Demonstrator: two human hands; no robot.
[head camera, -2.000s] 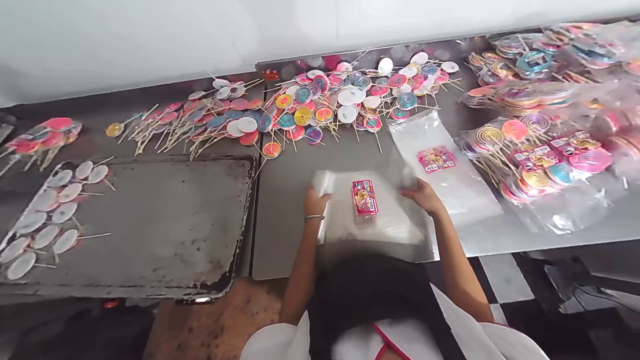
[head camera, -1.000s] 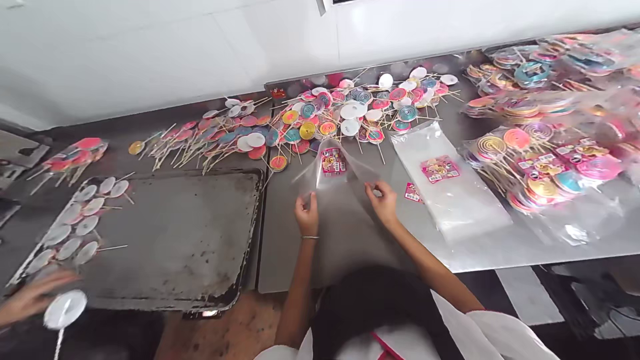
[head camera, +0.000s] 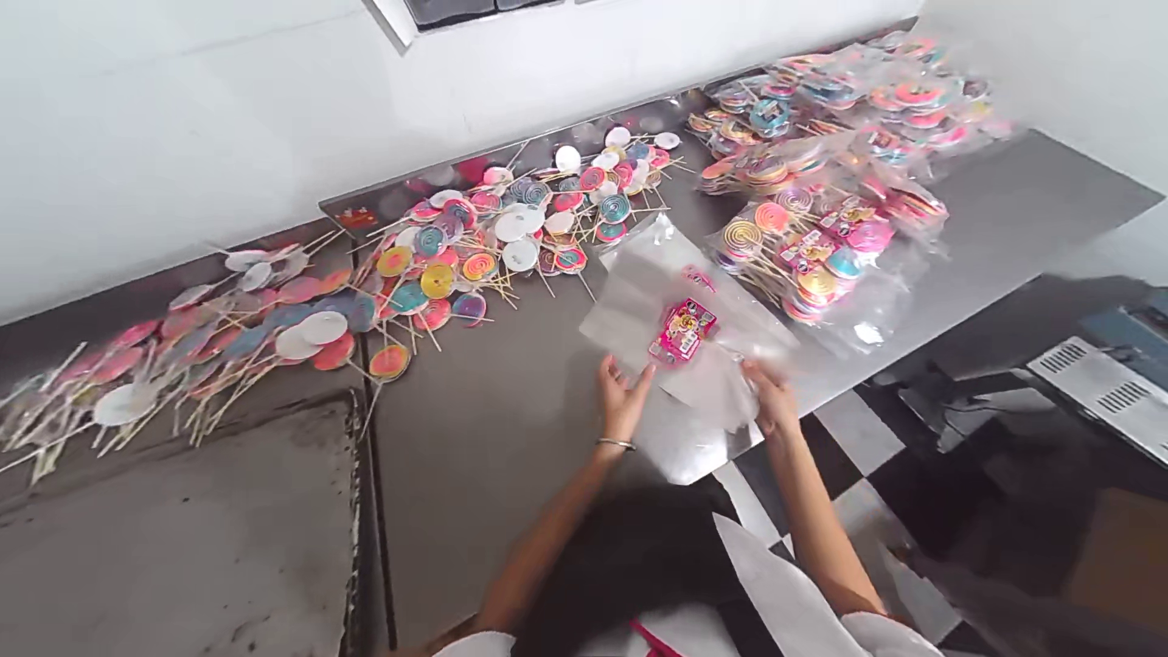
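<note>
Clear plastic bags (head camera: 630, 297) lie on the steel table, overlapping, with printed pink labels (head camera: 686, 330) on them. My left hand (head camera: 624, 398), with a bracelet at the wrist, is at the lower left edge of the bags; its fingers are apart, palm partly up. My right hand (head camera: 772, 398) pinches the right edge of a bag. Beyond my hands lies a heap of swirl lollipops (head camera: 520, 222) on wooden sticks. Filled bags of lollipops (head camera: 803, 258) with pink labels are to the right of the flat bags.
More loose lollipops (head camera: 228, 333) lie to the left, above a worn metal tray (head camera: 182, 538). Further packed bags (head camera: 867, 100) are piled at the back right. A wall runs behind the steel table (head camera: 465, 456). A grey appliance (head camera: 1109, 392) stands beyond the table's front edge, over a checkered floor.
Both hands have moved right, from the bag with a label near the lollipop heap to the stack of flat bags. The view has swung right. The other person's hand at left is out of view.
</note>
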